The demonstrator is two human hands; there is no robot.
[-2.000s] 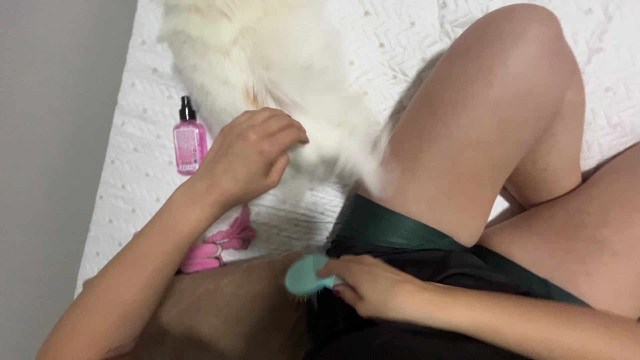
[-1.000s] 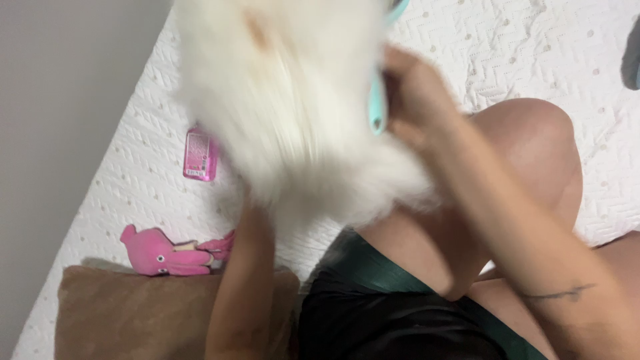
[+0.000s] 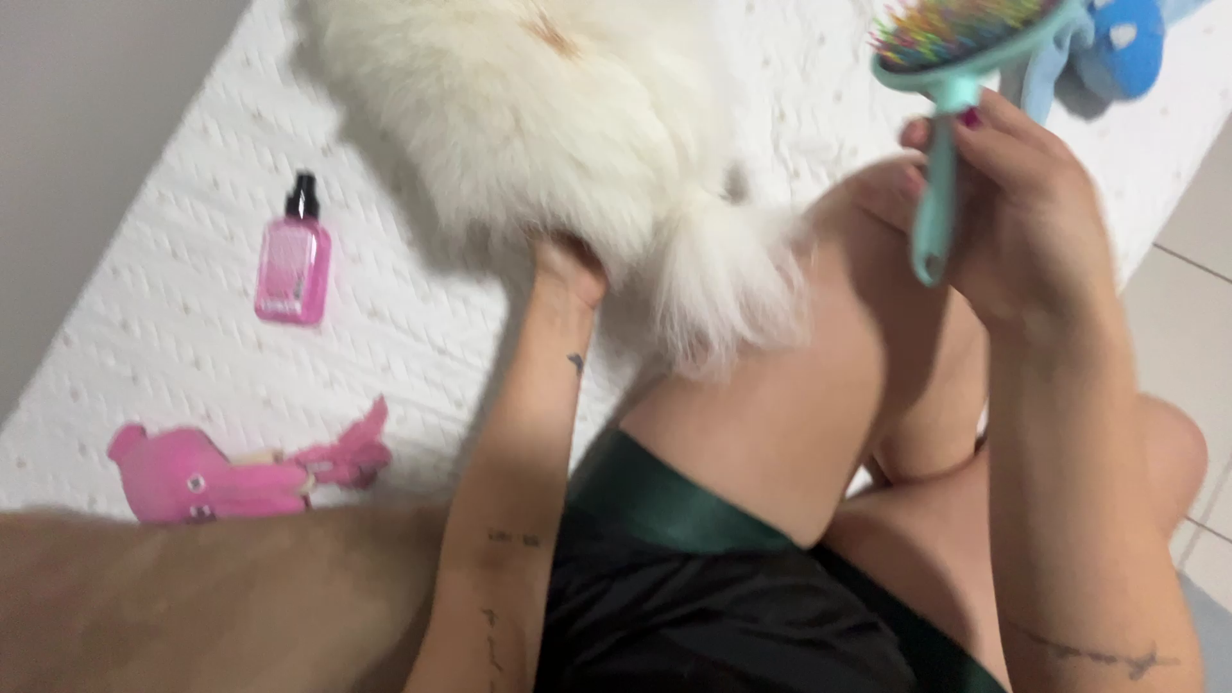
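A fluffy white long-haired animal is at the top centre, its head out of view, and a tuft of its fur hangs by my bent knee. My left hand reaches beneath the animal's fur, with only the wrist and the heel of the hand showing; the fingers are hidden. My right hand is raised at the right and grips the handle of a mint-green hairbrush. The brush's multicoloured bristles face up and to the left, apart from the fur.
A pink spray bottle with a black top lies on the white quilted bed cover. A pink plush toy lies by a brown cushion or blanket. A blue plush toy is at the top right. My legs are folded at the right.
The brush, low near my lap two seconds ago and beside the fur one second ago, is now up and away at the right. My left hand, above the bed earlier, is now under the fur.
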